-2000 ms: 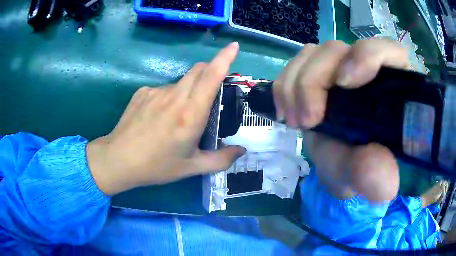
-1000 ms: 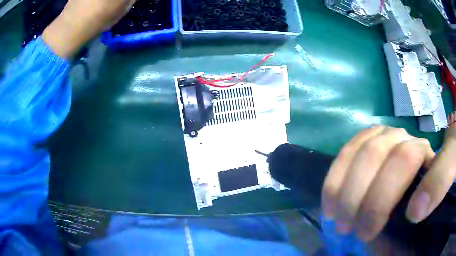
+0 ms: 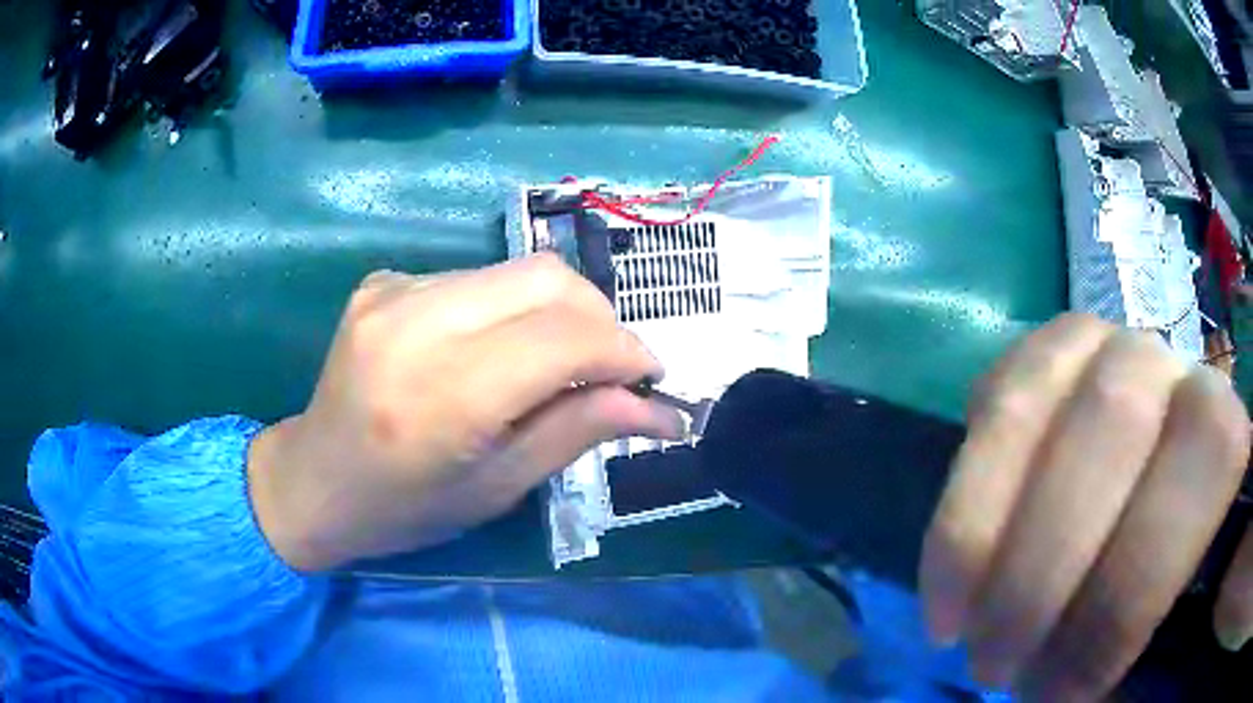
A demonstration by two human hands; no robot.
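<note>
The white housing half (image 3: 770, 275) lies open side up on the green mat in front of me. The black fan unit (image 3: 594, 254) sits at its upper left, partly hidden by my left hand. The red lead wire (image 3: 715, 186) runs loose over the upper edge. My right hand (image 3: 1079, 508) is closed around the black electric screwdriver (image 3: 838, 460), held tilted over the housing with its tip pointing left. My left hand (image 3: 474, 392) pinches a small dark screw between thumb and fingertips at the screwdriver's tip.
A blue parts bin (image 3: 412, 62) and a pale grey bin (image 3: 701, 69) of black rings stand at the far edge. A pile of black units (image 3: 131, 69) lies at the far left. Stacked white housings (image 3: 1127, 234) with red wires lie at the right.
My left hand has come back from near the blue bin to the screwdriver tip over the housing. The screwdriver has moved slightly left, and the housing sits slightly further right in view.
</note>
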